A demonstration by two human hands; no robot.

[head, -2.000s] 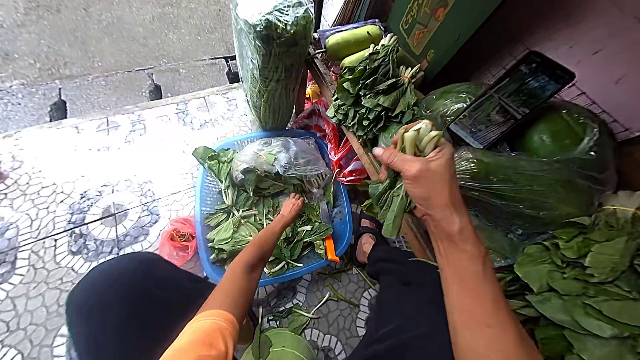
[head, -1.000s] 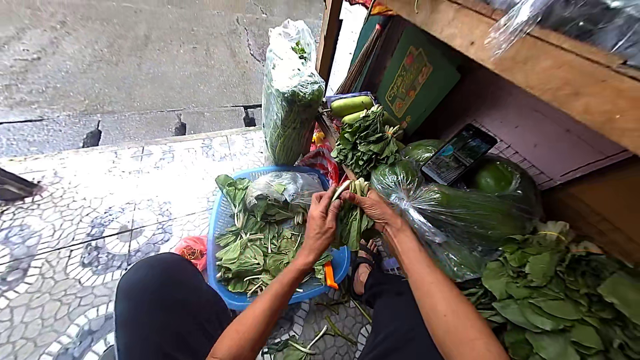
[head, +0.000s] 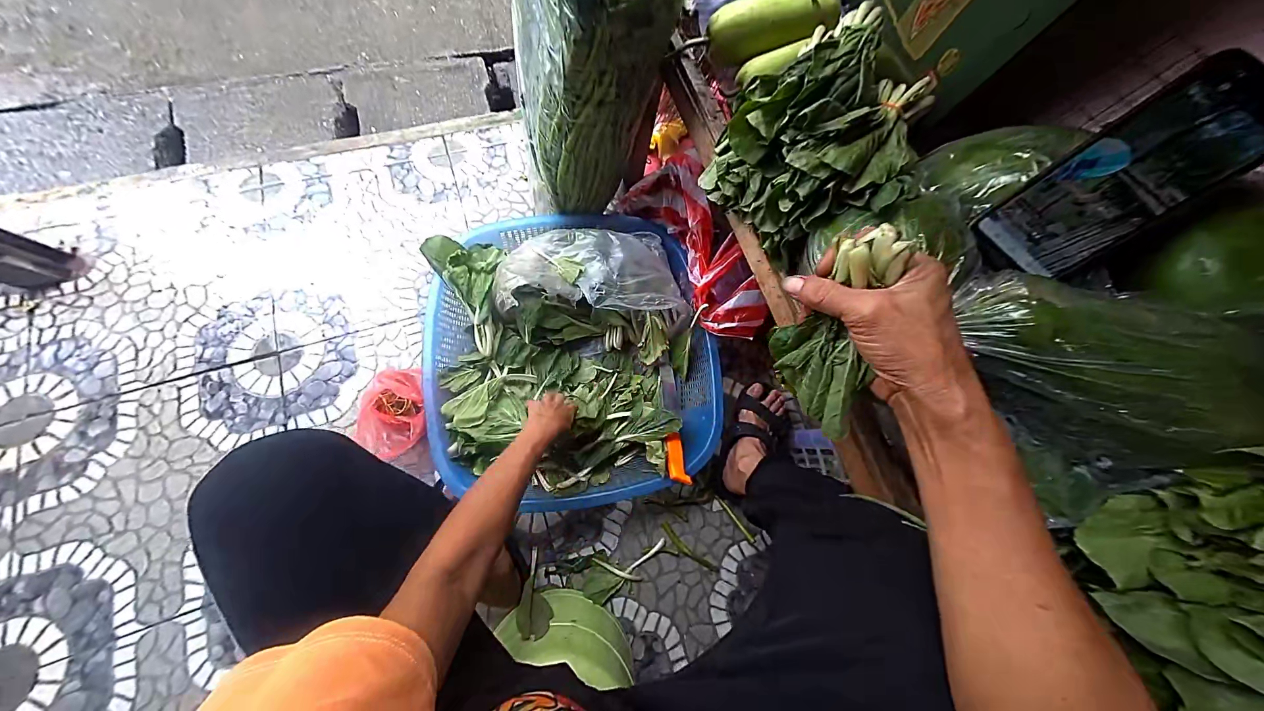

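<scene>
My left hand (head: 549, 417) reaches into a blue plastic basket (head: 438, 415), touching loose leafy greens (head: 602, 400); its fingertips are partly hidden, so whether it grips a stem is unclear. In my right hand (head: 894, 321) is a bunch of leafy greens (head: 825, 370), pale cut stems up and leaves hanging down, right of the basket. A knife with an orange handle (head: 677, 459) lies at the basket's right side. A clear plastic bag (head: 592, 272) rests on the greens at the back. Above my right hand sit tied bunches of greens (head: 810, 128).
A tall plastic bag of green vegetables (head: 597, 99) stands behind the basket. At right are a phone (head: 1136, 163), plastic-wrapped green produce (head: 1106, 365) and broad leaves (head: 1185, 563). A red plastic bag (head: 391, 413) lies left of the basket, a green round object (head: 568, 637) in front.
One second ago both hands were together at the bunch. My left hand has since moved down and left into the basket's greens; my right still holds the bunch. The view has shifted.
</scene>
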